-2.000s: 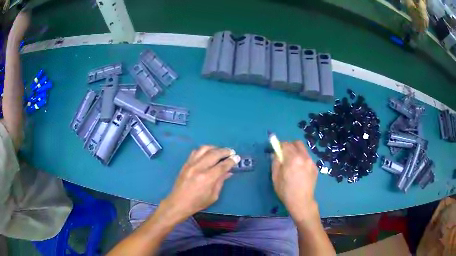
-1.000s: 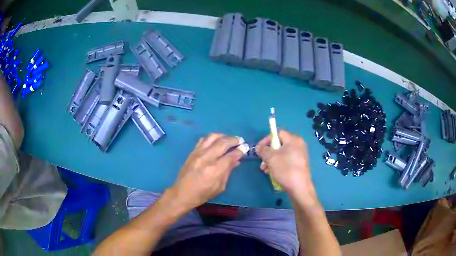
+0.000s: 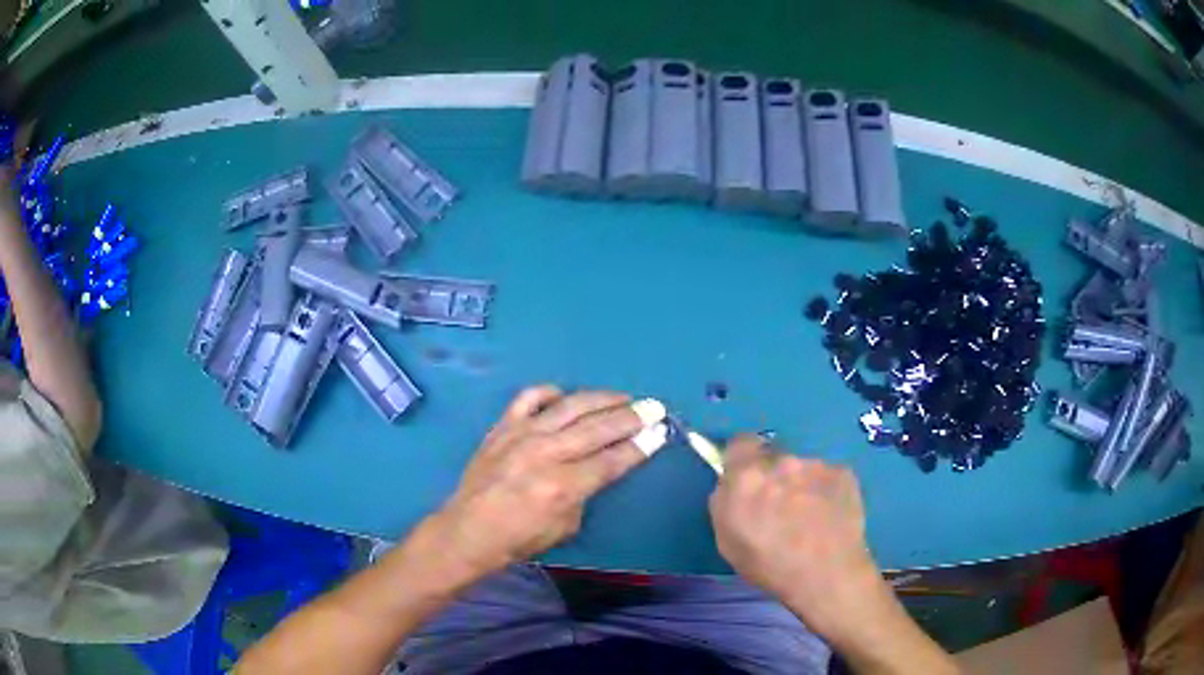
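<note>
My left hand [image 3: 548, 462], with white coverings on its fingertips, holds a grey handle housing down on the bench; the hand hides nearly all of it. My right hand [image 3: 792, 521] grips a hand tool [image 3: 704, 451] with a pale yellow handle. Its thin tip points left and meets the part at my left fingertips. A small black piece [image 3: 717, 392] lies alone just above the tool. A heap of small black pieces [image 3: 940, 336] lies to the right.
Finished housings [image 3: 654, 132] stand in a row at the far edge. Loose housings [image 3: 284, 356] lie jumbled at left, other grey parts [image 3: 1116, 346] at far right. Blue parts [image 3: 106, 257] lie at far left beside another worker's arm [image 3: 50, 330]. A metal post [image 3: 275, 53] rises behind the bench.
My right hand has moved from fingers at the housing to holding the tool with its tip at the part. The tool has swung from upright to pointing left. A lone black piece now shows above it.
</note>
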